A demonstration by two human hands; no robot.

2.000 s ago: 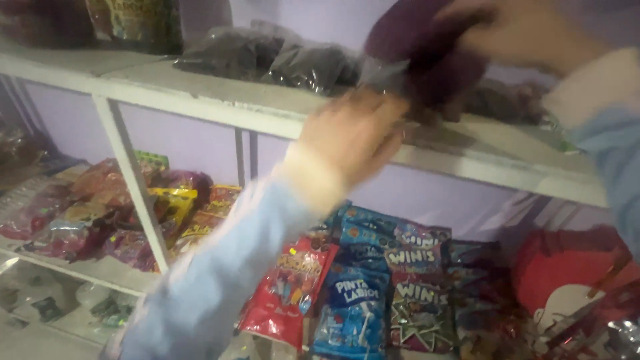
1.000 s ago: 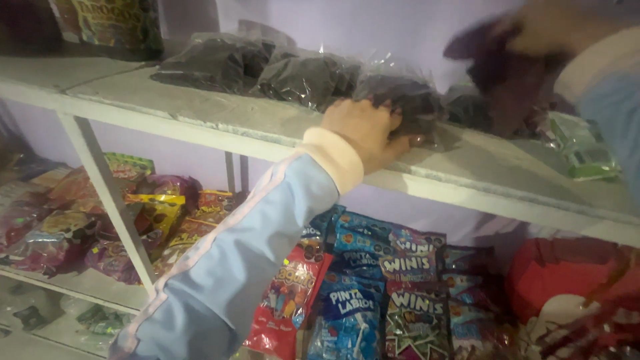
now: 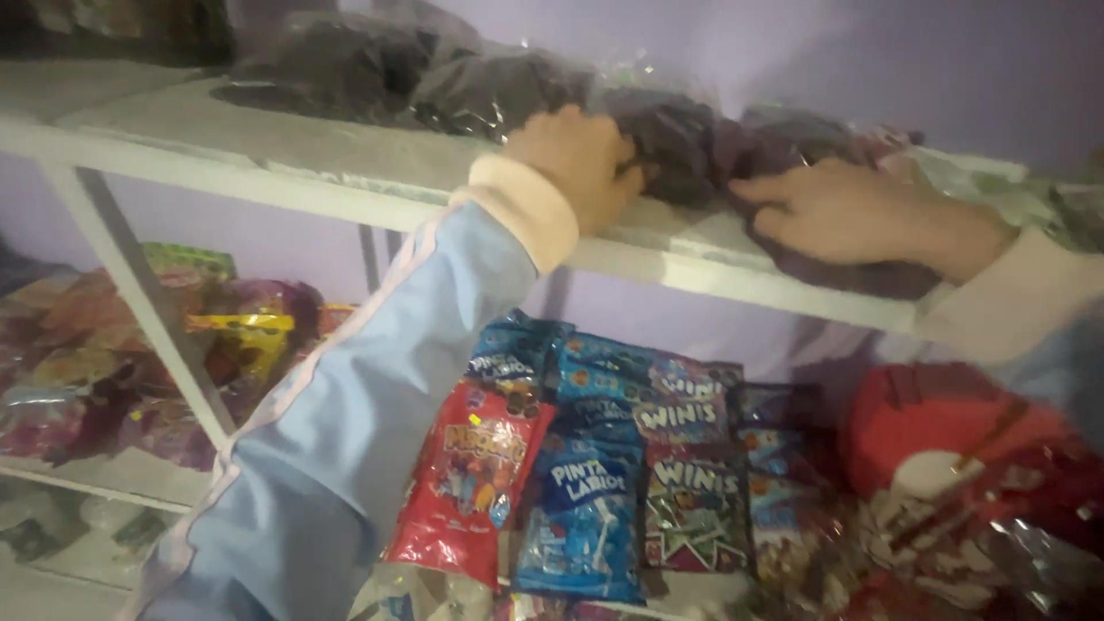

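Observation:
On the upper shelf (image 3: 345,185), my left hand (image 3: 578,164) rests with bent fingers against a clear plastic bag with dark contents (image 3: 668,138). My right hand (image 3: 837,211) lies to the right, over a dark cloth-like item (image 3: 849,272) at the shelf's front edge; blur hides whether its fingers grip it. Behind my right hand sits another dark bagged bundle (image 3: 789,134). Two more dark bags, one in the middle (image 3: 500,90) and one farther left (image 3: 328,65), stand left of my left hand.
Below hang or stand blue candy bags (image 3: 582,517), a red candy bag (image 3: 474,474) and Winis bags (image 3: 697,509). A red rounded item (image 3: 923,423) is at lower right. Colourful packets (image 3: 69,371) fill the left shelf, beside a slanting metal post (image 3: 142,285). A pale green package (image 3: 966,177) lies far right.
My right hand has come down from above the shelf to its front edge, near my left hand. The dark item that was raised in the earlier frames is now low, under my right hand.

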